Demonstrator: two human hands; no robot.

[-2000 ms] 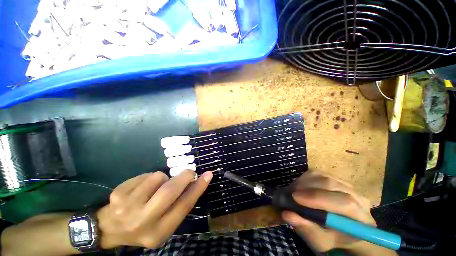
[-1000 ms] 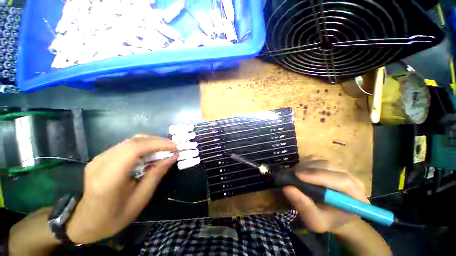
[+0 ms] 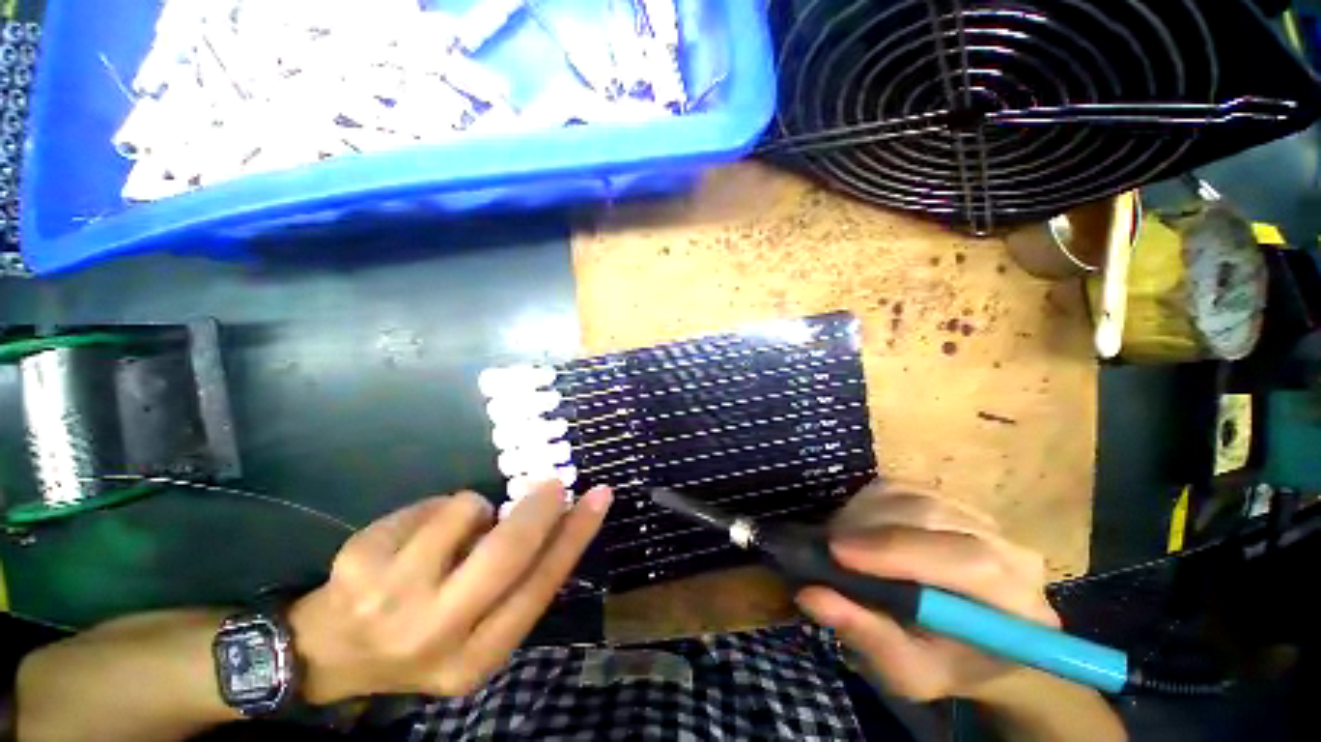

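Note:
A black PCB panel (image 3: 724,435) lies on the tan work board (image 3: 1000,392). A column of several white components (image 3: 525,420) lines its left edge, leads lying over the panel. My left hand (image 3: 456,580) presses its fingertips on the lowest white component, mostly covering it, at the panel's left edge. My right hand (image 3: 942,580) holds the soldering iron (image 3: 1000,635) by its black grip. The iron's tip is at the panel just right of my left fingertips; whether it touches a pad is unclear. Thin solder wire (image 3: 232,490) runs from the reel (image 3: 55,428) toward my left hand.
A blue plastic bin (image 3: 435,181) heaped with white parts is at the upper left. The fume extractor fan (image 3: 971,116) is at the upper right. A yellowish tin (image 3: 1173,290) with a pale stick (image 3: 1116,276) stands right of the board. A checked cloth garment (image 3: 652,689) shows at the bottom.
A second ago my left hand held a white component left of the panel. It has moved right and down onto the panel's edge, at the column's lower end. The iron's tip has moved slightly down.

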